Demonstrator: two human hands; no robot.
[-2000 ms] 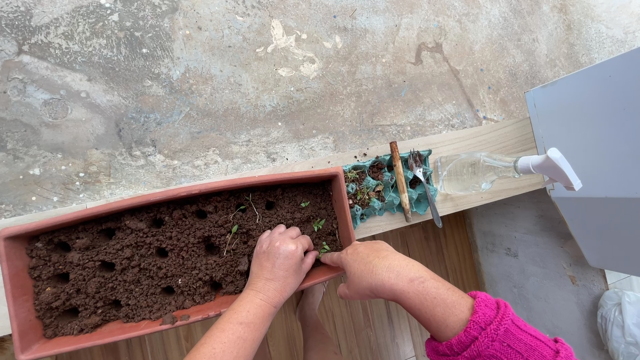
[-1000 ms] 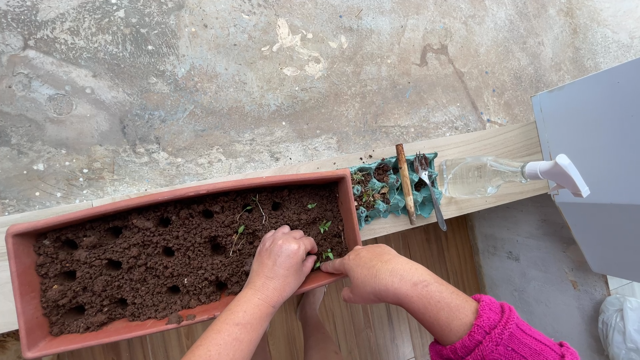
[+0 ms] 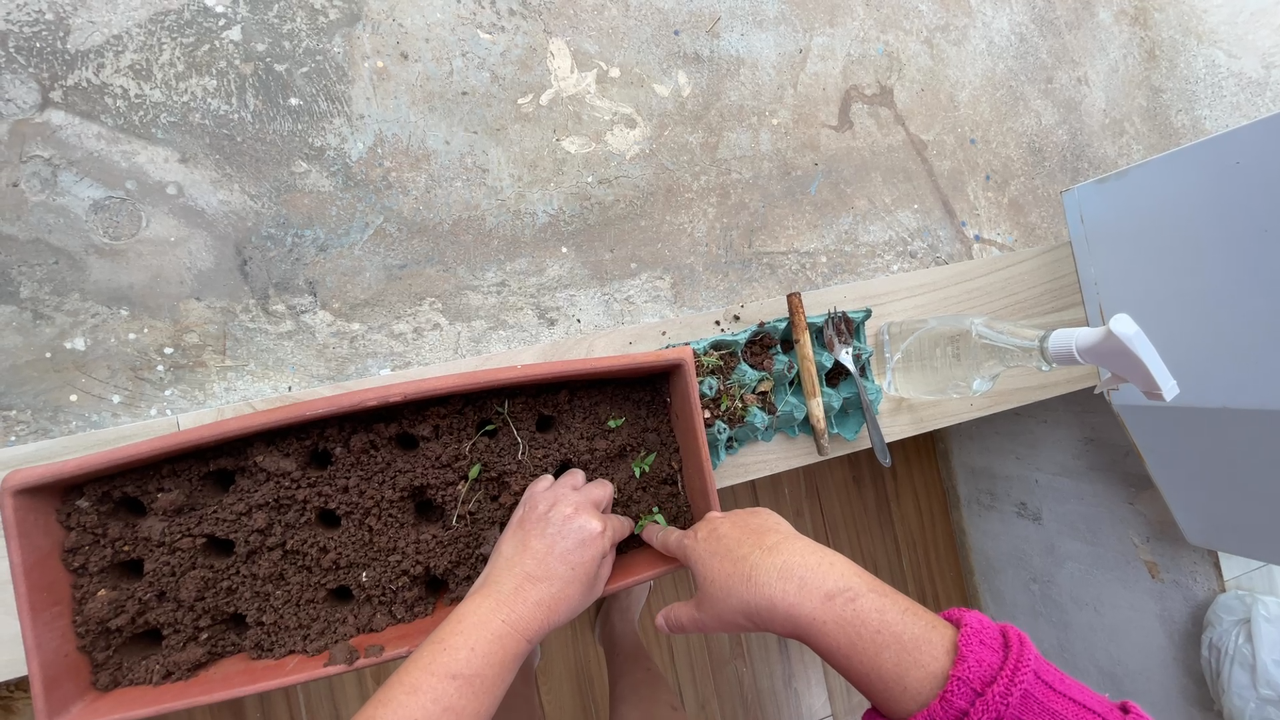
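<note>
A terracotta-coloured rectangular planter (image 3: 250, 415) holds dark soil (image 3: 270, 560) with rows of small holes. My left hand (image 3: 560, 545) rests on the soil near the right end, fingers bent, their tips partly hidden beside a small green seedling (image 3: 650, 519). My right hand (image 3: 735, 565) reaches over the near rim, its index finger touching the soil by that same seedling, thumb apart. Two more seedlings, one at the middle (image 3: 643, 464) and one farther back (image 3: 615, 423), stand in the soil. Loose seedlings with bare roots (image 3: 467, 485) lie left of my left hand.
Right of the planter, a green egg carton (image 3: 770, 400) holds soil and sprouts, with a wooden stick (image 3: 806, 375) and a soiled fork (image 3: 857, 385) across it. A clear spray bottle (image 3: 950, 358) lies on the wooden board (image 3: 1000, 290). A grey panel (image 3: 1190, 300) stands at the right.
</note>
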